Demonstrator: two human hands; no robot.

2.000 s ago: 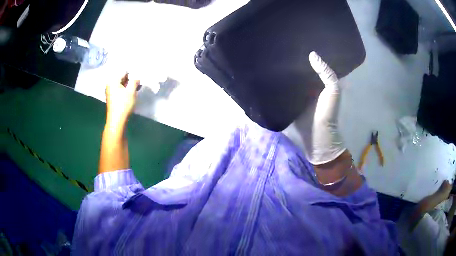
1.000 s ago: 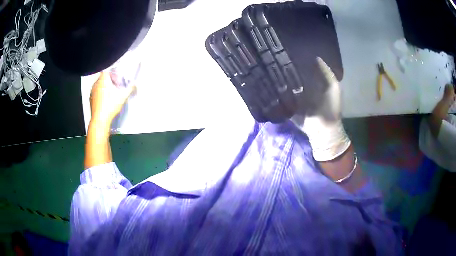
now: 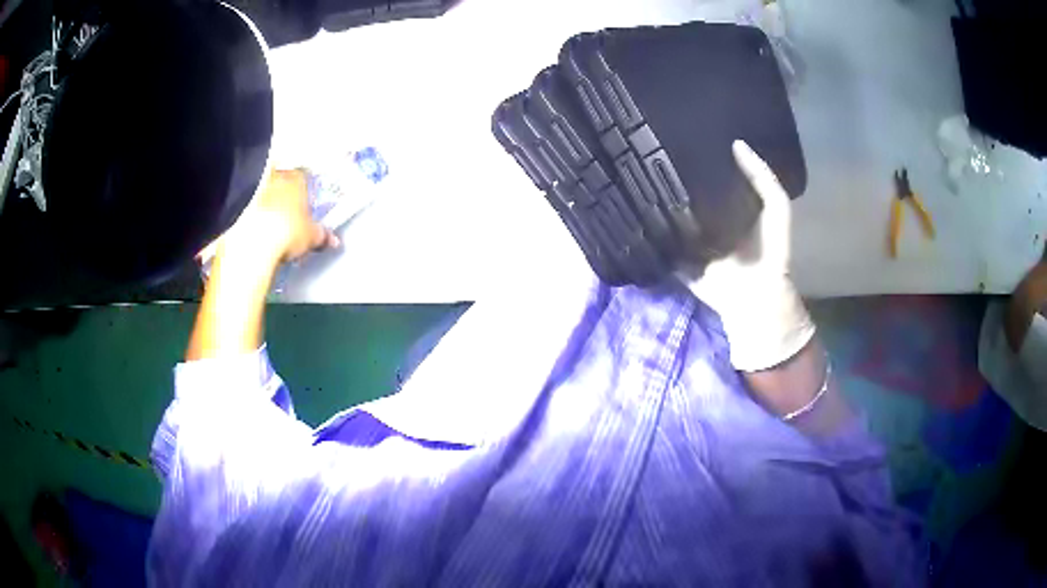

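Observation:
A fanned bundle of several black moulded cases [image 3: 712,103] is held up over the white table, its slotted edges facing left. My right hand [image 3: 764,253], in a white glove, holds the bundle from its lower right, with the thumb on the top case's flat face. My left hand [image 3: 276,218] is bare and low over the table at left, partly washed out by glare. A clear, bluish thing [image 3: 356,178], perhaps a plastic bottle, lies against its fingers. I cannot tell if the hand grips it.
A large black lamp head [image 3: 161,138] covers the upper left, near my left hand. Yellow-handled cutters [image 3: 907,213] and crinkled clear plastic [image 3: 964,144] lie at right. White cables [image 3: 32,126] are at far left. Another person's arm [image 3: 1028,310] reaches in at the right edge.
Since two seconds ago, the case bundle has turned and fanned so its edges show. The lamp head has come into view. My left hand has shifted to the clear, bluish thing.

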